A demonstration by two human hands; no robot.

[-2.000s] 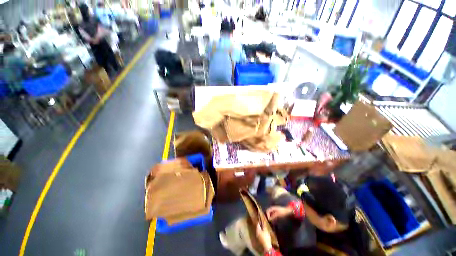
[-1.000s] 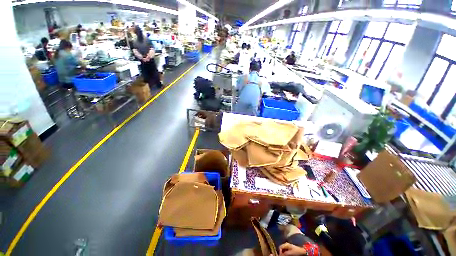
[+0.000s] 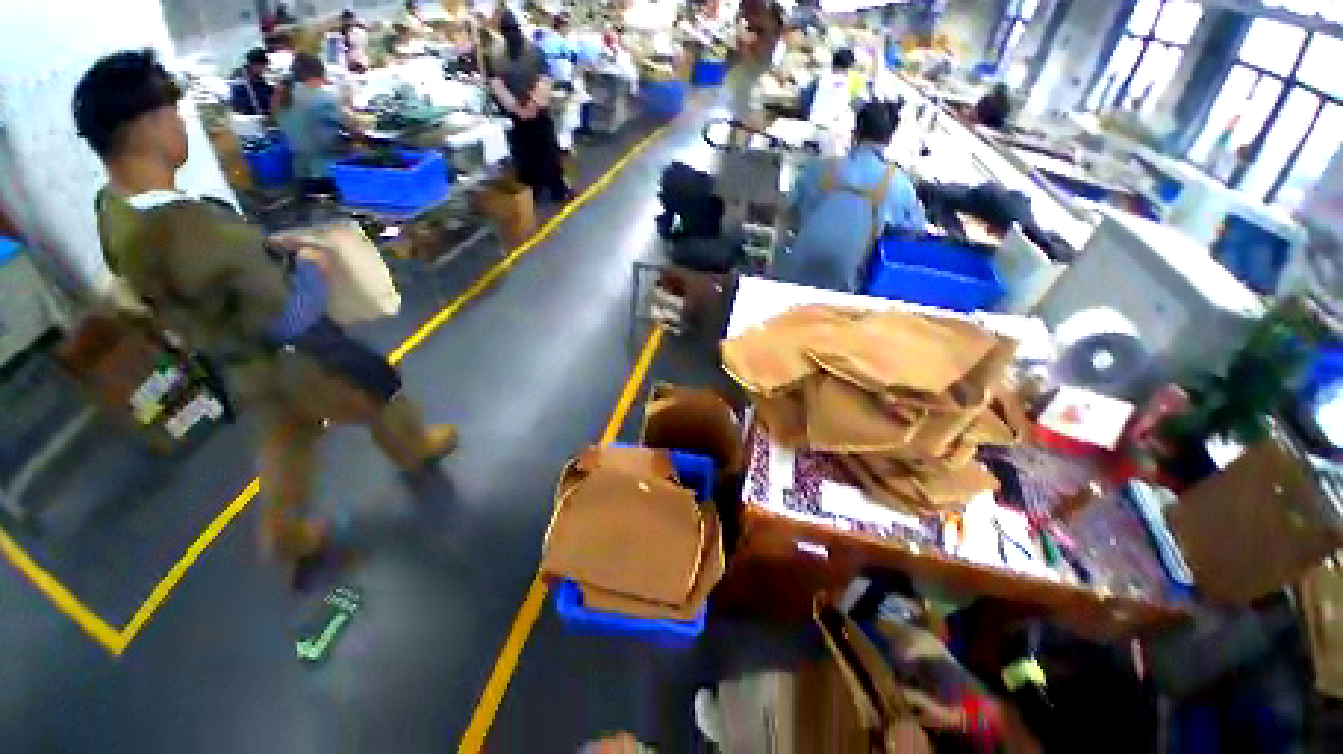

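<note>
Neither of my hands can be made out; a small blurred skin-toned patch at the bottom edge is too cut off to identify. Nearest in front, a seated person's arm with a red patterned cuff is beside an upright brown bag body, blurred at the bottom edge. A stack of brown bag bodies lies on a blue crate. More brown bag bodies are heaped on the bench with the leopard-like cover, beside small bench tools.
A person in an olive top walks at the left, carrying a pale piece. Yellow lane lines edge the grey aisle. A brown carton stands behind the crate. A plant and a brown panel are at the right.
The view has turned left, so the bench and crate sit further right. The walking person has come into view at the left. The seated person's bag body remains near the bottom edge.
</note>
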